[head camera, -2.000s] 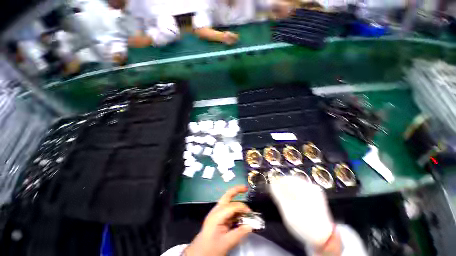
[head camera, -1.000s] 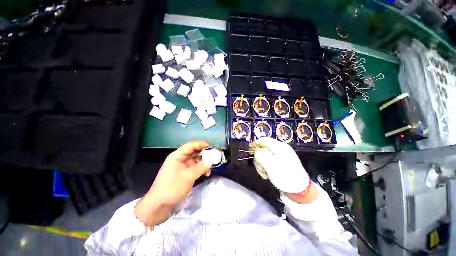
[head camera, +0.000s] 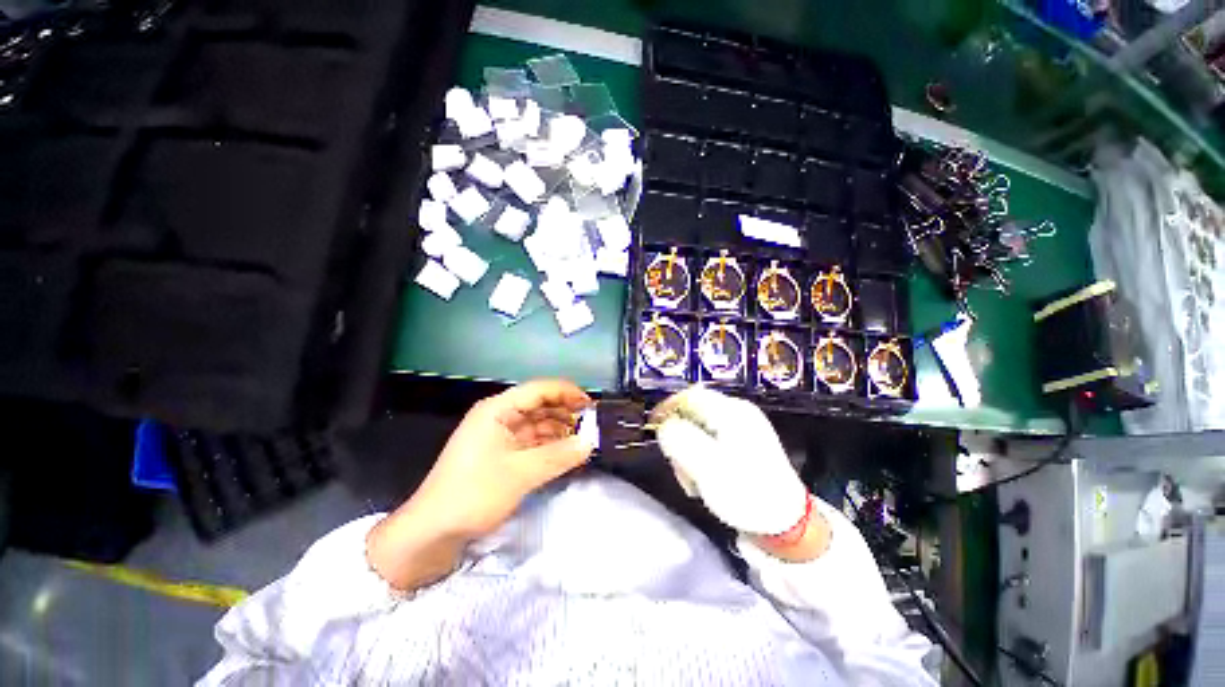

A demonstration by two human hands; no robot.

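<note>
My bare left hand (head camera: 486, 454) is at the bench's front edge, its fingertips around a small unit. A white pad (head camera: 588, 428) shows on the unit's right side; fingers hide the rest. My white-gloved right hand (head camera: 736, 459) is just to its right, fingers closed on what looks like a binder clip (head camera: 637, 427). Its thin wires show between the hands; its dark body merges with the background. The black pocket tray (head camera: 762, 114) lies beyond, with gold-centred round units (head camera: 779, 360) in its two near rows. White pads (head camera: 513, 222) lie scattered left of it.
A large black tray stack (head camera: 168, 255) stands at left. Binder clips (head camera: 961, 222) lie in a tangled pile right of the pocket tray, near a white tag (head camera: 957, 365) with a blue edge. A black box (head camera: 1091, 346) with yellow bands and a cable is at right. Clear sheets (head camera: 551, 70) lie behind the pads.
The view has tilted down from the workers opposite. My right hand has moved from over the tray's near row to beside my left hand. The white pad now appears more edge-on.
</note>
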